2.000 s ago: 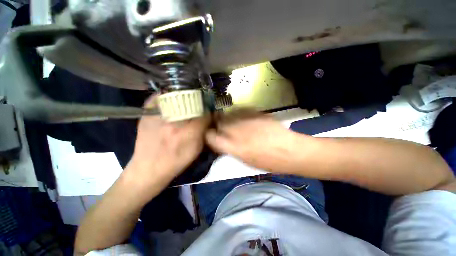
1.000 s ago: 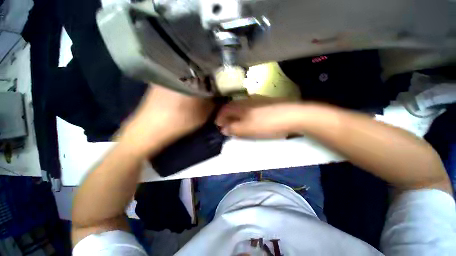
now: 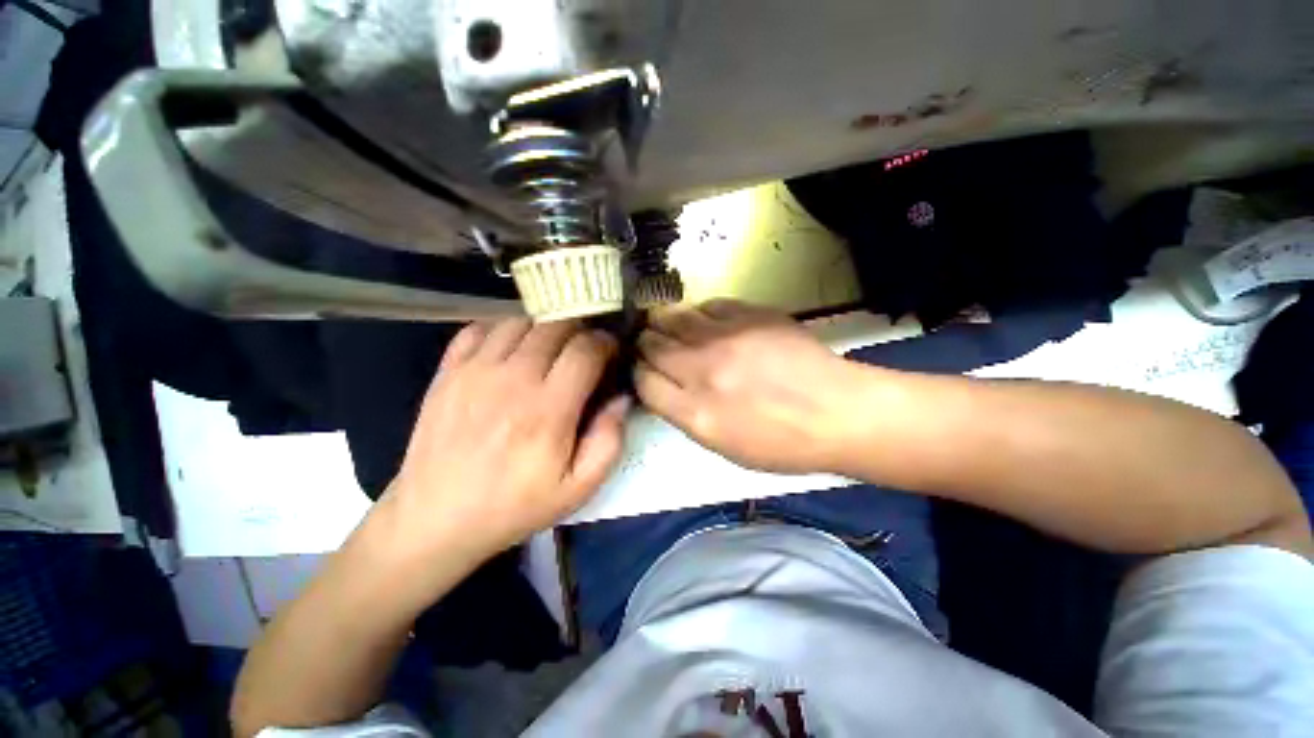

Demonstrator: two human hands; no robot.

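Observation:
The off-white sewing machine head fills the top of the view, with its ribbed cream tension dial above my hands. My left hand lies on the black garment piece, fingers towards the needle area. My right hand is beside it on the right, fingertips closed on the dark cloth between the hands. The needle and presser foot are hidden behind the dial and fingers. The yellowish needle plate shows just behind my right hand.
A curved grey-green guard stands left of the dial. A black cloth bundle lies under the machine arm. A narrow dark strip lies right of the needle. A blue basket is at lower left, and the white table is below the cloth.
The machine looks nearer again after appearing farther off one second ago. My left hand now lies flatter with fingers visible. The black cloth flap at the table's front edge is now mostly covered.

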